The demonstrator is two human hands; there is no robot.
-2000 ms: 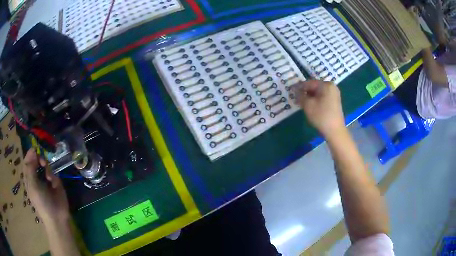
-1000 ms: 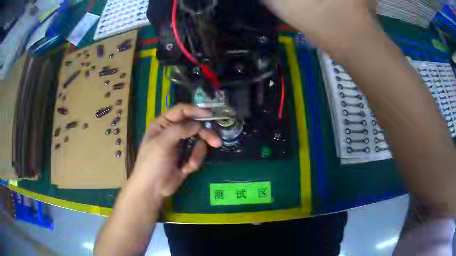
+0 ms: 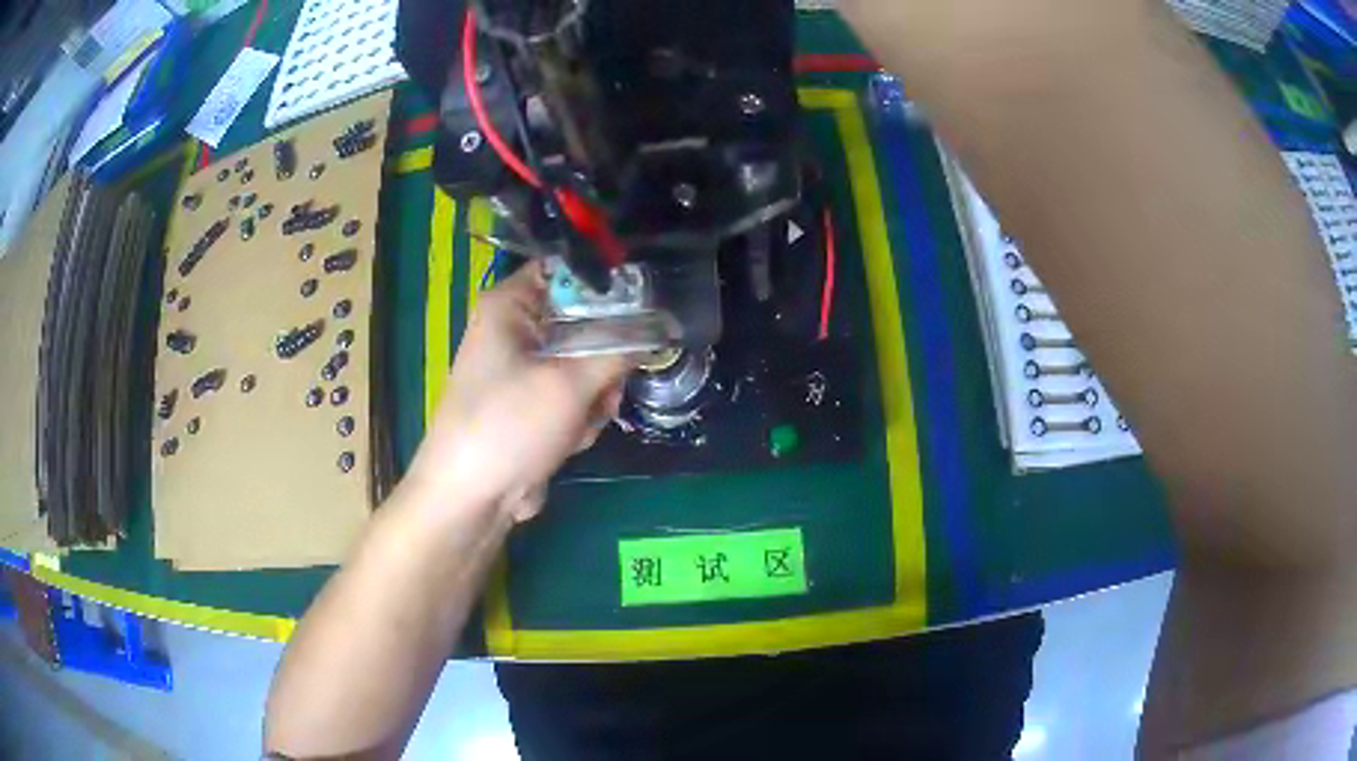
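The black test fixture [image 3: 655, 164] stands on its black base in the middle. My left hand [image 3: 521, 364] is at the fixture's left side, with its fingers at the clear plate [image 3: 607, 335] beside the silvery component nest [image 3: 670, 390]. The fingertips are partly hidden behind the plate, so its hold cannot be told. My right forearm crosses the upper right; my right hand is cut off by the top edge. Whether a part sits in the nest cannot be told.
Loose round parts [image 3: 301, 339] lie on a cardboard sheet [image 3: 268, 506] at left, beside a cardboard stack [image 3: 97, 372]. A component tray [image 3: 1042, 431] is at right, partly behind my right arm. A green label [image 3: 711, 567] lies before the fixture. A back tray [image 3: 339, 60] is at upper left.
The view has turned from the right-hand trays to the fixture. My right hand has left the tray and risen past the top edge. My left hand has shifted slightly up behind the plate.
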